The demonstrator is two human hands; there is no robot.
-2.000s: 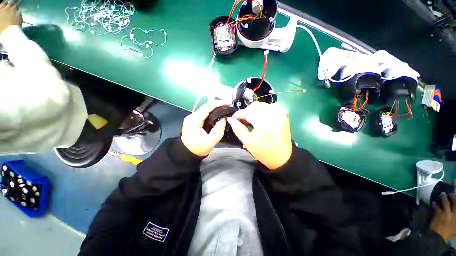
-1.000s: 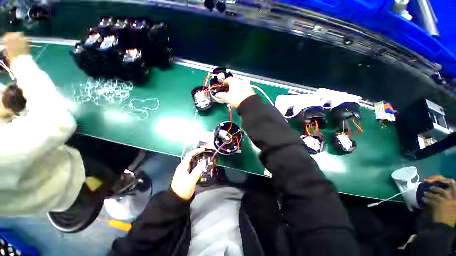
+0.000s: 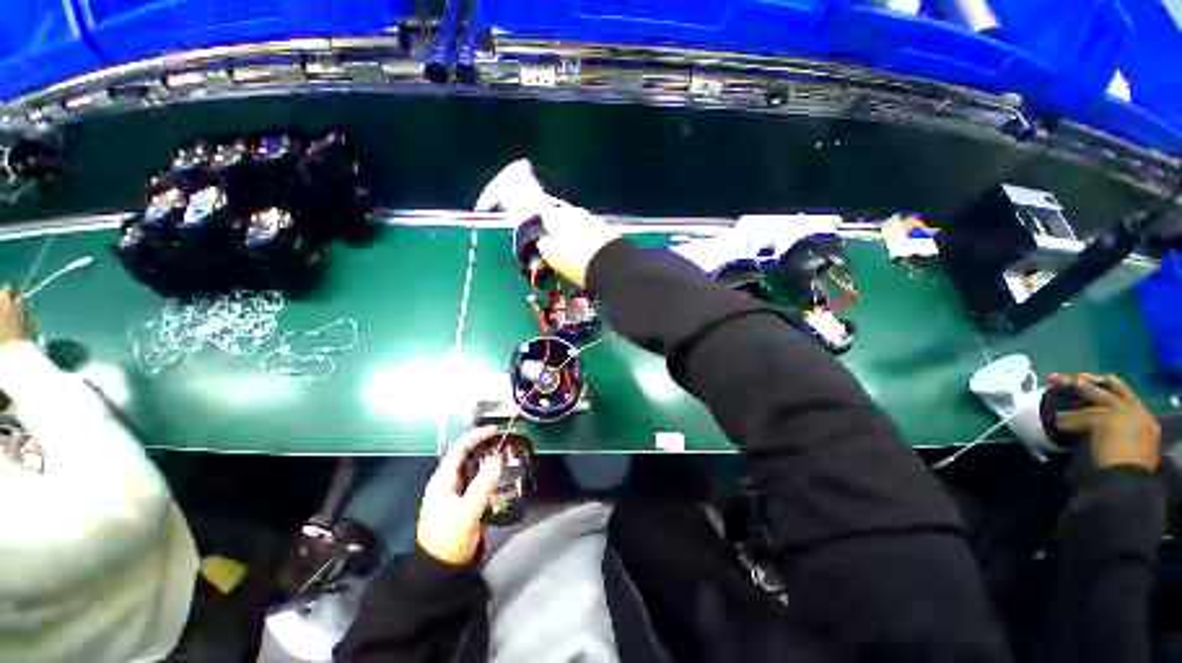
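My left hand (image 3: 454,503) holds a round black lens module (image 3: 499,474) at the bench's front edge. Thin wires run from it up to a round black base cup (image 3: 547,377) lying on the mat. My right hand (image 3: 574,242) reaches over the bench and grips a white camera housing (image 3: 519,192) near its black cup end; the fingers are partly hidden. Red wires hang from that cup to another lens module (image 3: 568,311) lying on the mat beyond the front cup.
Stacked lens modules (image 3: 268,227) stand upper left, above tangled clear-white loops (image 3: 214,332). Wired housings (image 3: 774,238) lie right of my arm, near a small coloured stack (image 3: 910,236) and a black box (image 3: 998,259). Another person's hand (image 3: 1115,421) holds a white housing (image 3: 1008,386). A sleeve (image 3: 97,492) shows left.
My right hand has left the front work and gripped the far housing, which is now turned and shifted towards the rail. My left hand still holds the lens module. The view has tilted up.
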